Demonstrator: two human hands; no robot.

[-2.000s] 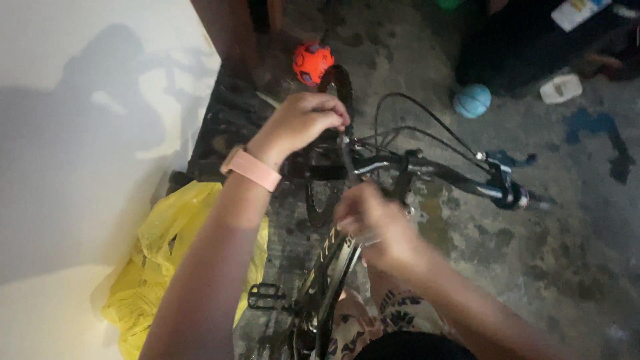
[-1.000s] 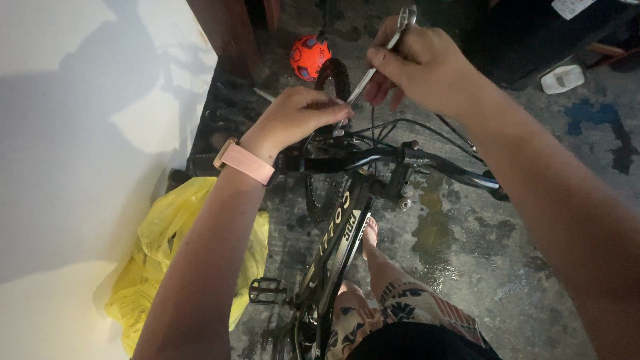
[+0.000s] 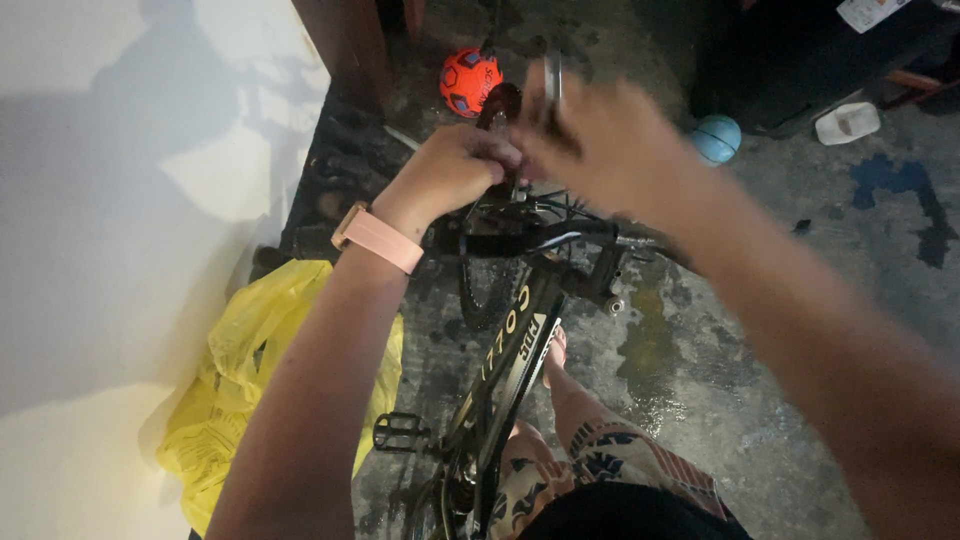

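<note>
A bicycle with a black frame (image 3: 517,337) stands below me, its black handlebar (image 3: 495,244) running across the middle. Above the bar, over the front wheel, my left hand (image 3: 457,165) is closed at the fingertips around a small part that I cannot make out; a pink watch band circles that wrist. My right hand (image 3: 592,135) is blurred and touches or nearly touches the left fingers. A silver wrench (image 3: 553,79) sticks up from its grip, its lower end hidden by the fingers. A black pedal (image 3: 401,433) shows at lower left.
A yellow plastic bag (image 3: 247,330) lies between the white wall (image 3: 112,225) and the bicycle. Past the front wheel (image 3: 484,300) rests an orange ball (image 3: 470,81). A blue ball (image 3: 716,139) and a white plastic container (image 3: 847,123) are on the concrete floor at upper right.
The right hand has come closer to the left hand since one second ago, and the wrench has turned from slanted to nearly upright in view. Two seconds ago the right hand was below the handlebar.
</note>
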